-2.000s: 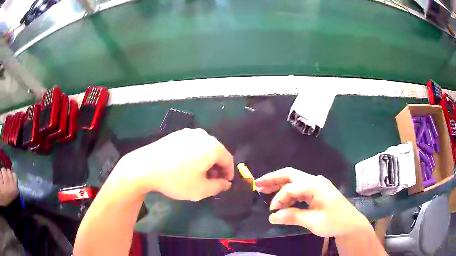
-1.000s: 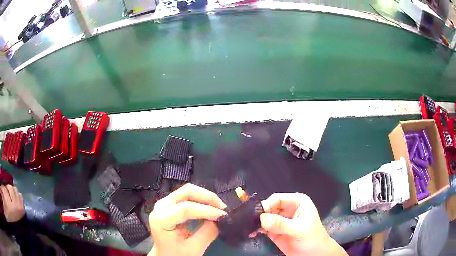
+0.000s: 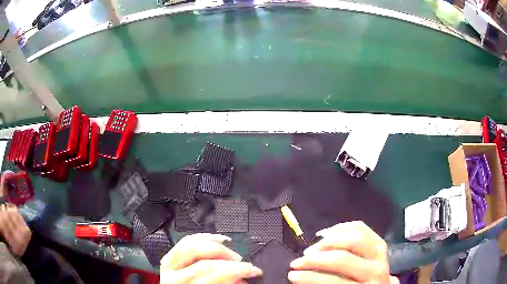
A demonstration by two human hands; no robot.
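My left hand [image 3: 208, 262] and my right hand [image 3: 342, 258] are at the bottom edge, partly cut off. They hold a flat black piece [image 3: 272, 260] between their fingertips; I cannot tell whether it is a grille or a backing sheet. Several black mesh grilles [image 3: 231, 215] lie loosely piled left of and behind my hands, some overlapping. A small screwdriver with a yellow handle [image 3: 291, 220] lies just behind the held piece, its shaft pointing toward my right hand. Flat, duller black pieces [image 3: 88, 195] lie at the left.
Red radios [image 3: 68, 133] stand at the left; another radio [image 3: 103, 231] lies near the front edge. A co-worker's hands [image 3: 15, 224] hold a radio at far left. White-wrapped stacks [image 3: 364, 150] [image 3: 436, 215] and a carton [image 3: 457, 161] of purple cells [image 3: 478, 188] are at right. A pale rail [image 3: 267, 122] crosses behind.
The black piece has moved slightly lower in my hands. The screwdriver and more of the piled grilles now show clearly. The co-worker's hand now shows with a red radio.
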